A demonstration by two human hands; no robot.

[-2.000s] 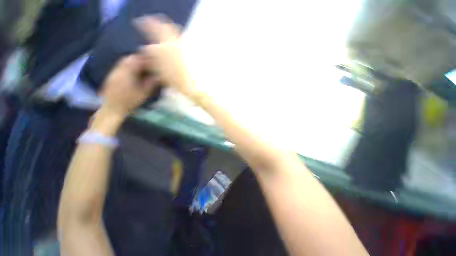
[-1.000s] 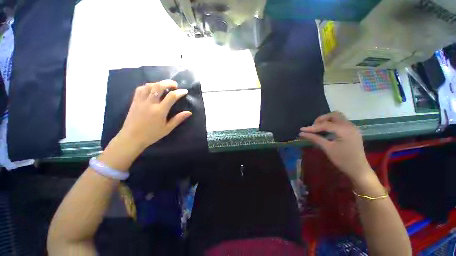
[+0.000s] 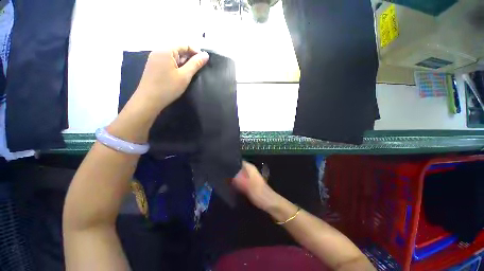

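Note:
A black fabric piece [image 3: 218, 100] lies on the white table and hangs over its front edge, with a narrower piece along its right side. My left hand [image 3: 172, 74] pinches its upper edge between thumb and fingers, below the bright lamp glare. My right hand [image 3: 250, 182] is below the table edge and holds the lower right edge of the narrower piece, slightly blurred. A black stack of cut pieces [image 3: 337, 74] lies to the right. The machine's metal parts [image 3: 260, 9] show at the top, cut off by the frame.
Long black panels [image 3: 38, 74] lie at the far left over white papers. The green marked table edge [image 3: 270, 142] crosses the view. A red basket [image 3: 414, 211] with black cloth stands lower right. A coloured label sheet [image 3: 432, 84] and a green pen [image 3: 452, 94] lie on the right.
My right hand has moved left from the right stack to the lower edge of the left fabric, now holding a piece there. My left hand has moved slightly up. The view has shifted.

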